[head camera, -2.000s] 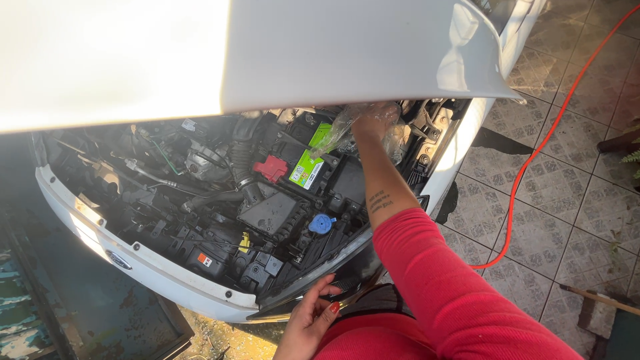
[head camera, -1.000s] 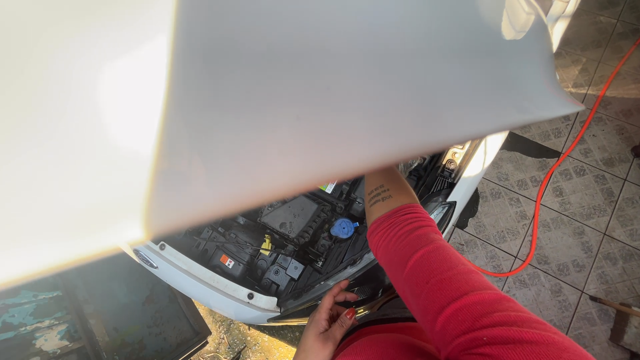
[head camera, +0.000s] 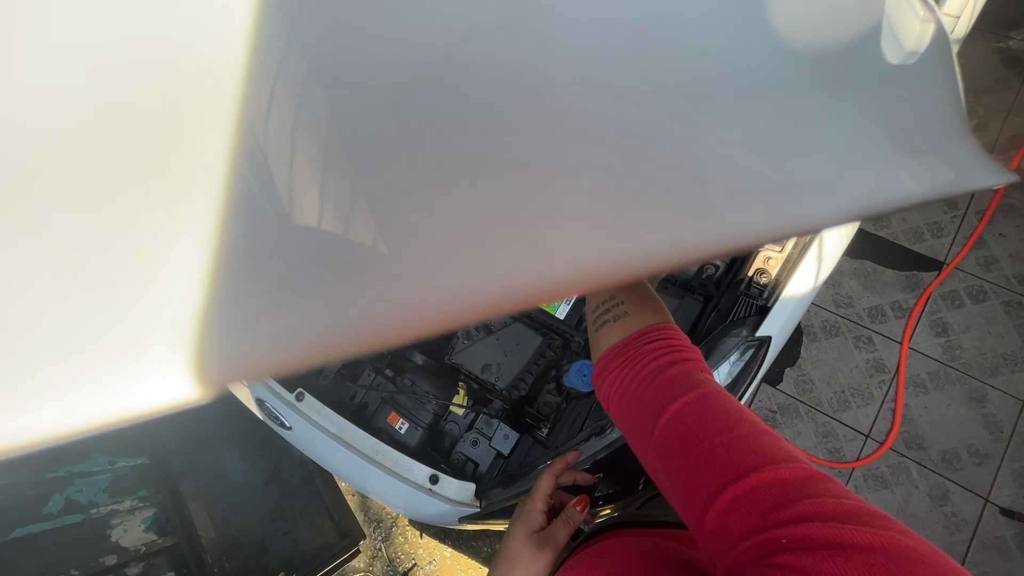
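My right forearm, in a red sleeve, reaches into the engine bay under the raised white car hood (head camera: 496, 160), which hides my right hand. Near that forearm shows part of the battery's green and white label (head camera: 560, 306). A blue reservoir cap (head camera: 578, 375) lies just left of the sleeve. My left hand (head camera: 552, 508) is at the front edge of the car beside the grille, fingers loosely bent and apart, with no object seen in it. A black plastic engine-bay cover (head camera: 504, 352) and a yellow dipstick handle (head camera: 459, 398) sit farther left.
The hood's edge hangs low over the engine bay. A headlight (head camera: 740, 362) is right of my arm. A red hose or cable (head camera: 904, 376) curves over the tiled floor (head camera: 928, 432). A dark, paint-worn panel (head camera: 160, 496) lies at lower left.
The hood covers much more of the view, as the view has shifted. My right hand, seen earlier at clear plastic near the battery, is now hidden. My left hand stays by the car's front edge.
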